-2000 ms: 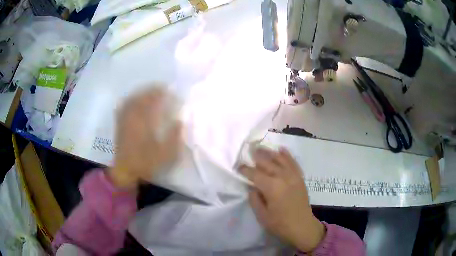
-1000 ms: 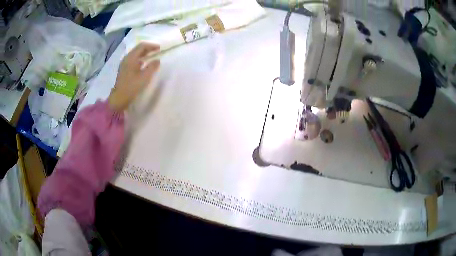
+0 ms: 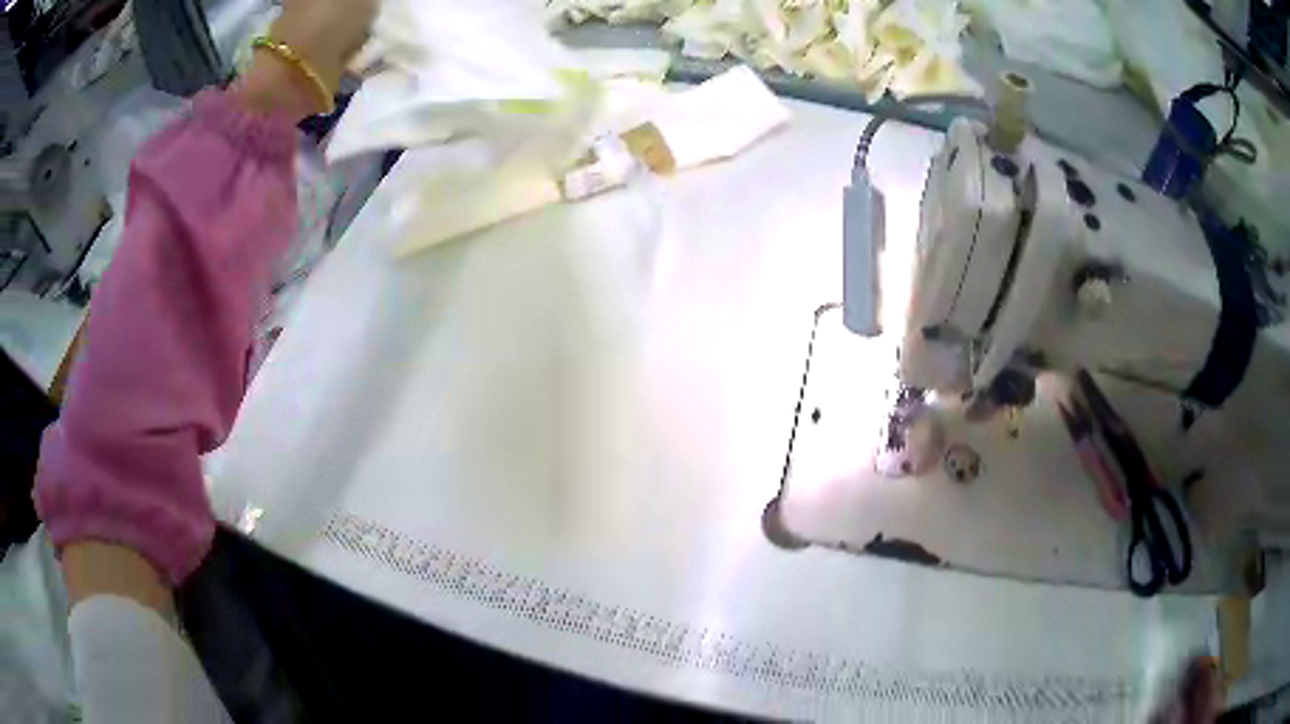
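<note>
My left hand [image 3: 318, 45] is at the top left, blurred and partly cut off by the top edge. It is beside a blurred white cloth [image 3: 467, 71]; its fingers are unclear, so I cannot tell if it grips the cloth. My right hand [image 3: 1195, 696] shows only as a small dark, blurred part at the bottom right edge. The cloth lies over or next to a cream folded bundle [image 3: 481, 219] with a label [image 3: 597, 170].
The sewing machine head [image 3: 1061, 269] stands at the right, with the grey lamp bar [image 3: 862, 262] left of its brightly lit needle area. Black-handled scissors [image 3: 1157, 545] lie right of it. A printed ruler scale [image 3: 566, 618] runs along the table's front edge. Yellowish cloth pieces [image 3: 849, 43] are heaped behind.
The white panel that was under both hands has left the table front. My left hand has moved up and left. My right hand left the picture and now shows at the bottom right. The view has shifted.
</note>
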